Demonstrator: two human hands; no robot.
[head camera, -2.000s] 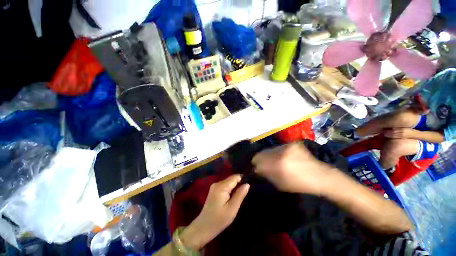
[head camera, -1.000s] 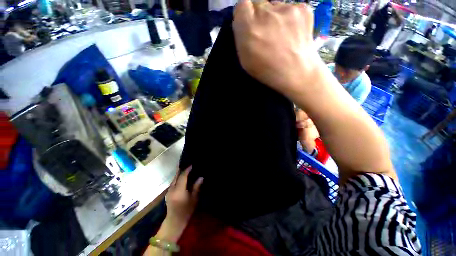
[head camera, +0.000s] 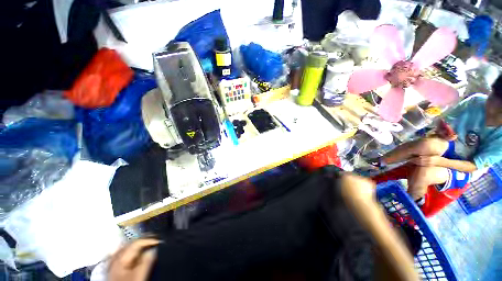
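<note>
A black garment (head camera: 242, 236) is stretched across my lap in front of the table edge. My left hand (head camera: 134, 258) is at the bottom left, blurred, holding its left end. My right hand (head camera: 356, 189) is blurred at its upper right end and holds it there; its fingers are hard to make out. The button-sewing machine (head camera: 192, 104) stands on the bench. The button tray (head camera: 250, 130) lies right of it, with black buttons (head camera: 262, 120) in its compartments.
A blue crate (head camera: 404, 192) stands at the right, near a seated person (head camera: 440, 156). A pink fan (head camera: 403, 74) and green bottle (head camera: 312, 79) are on the table (head camera: 275, 156). A white plastic bag (head camera: 66, 214) lies left, with red-orange (head camera: 102, 79) and blue bags behind.
The black garment was raised high in my right hand; it is now lowered and spread sideways. My left hand has moved out to the left. The view has turned back towards the machine.
</note>
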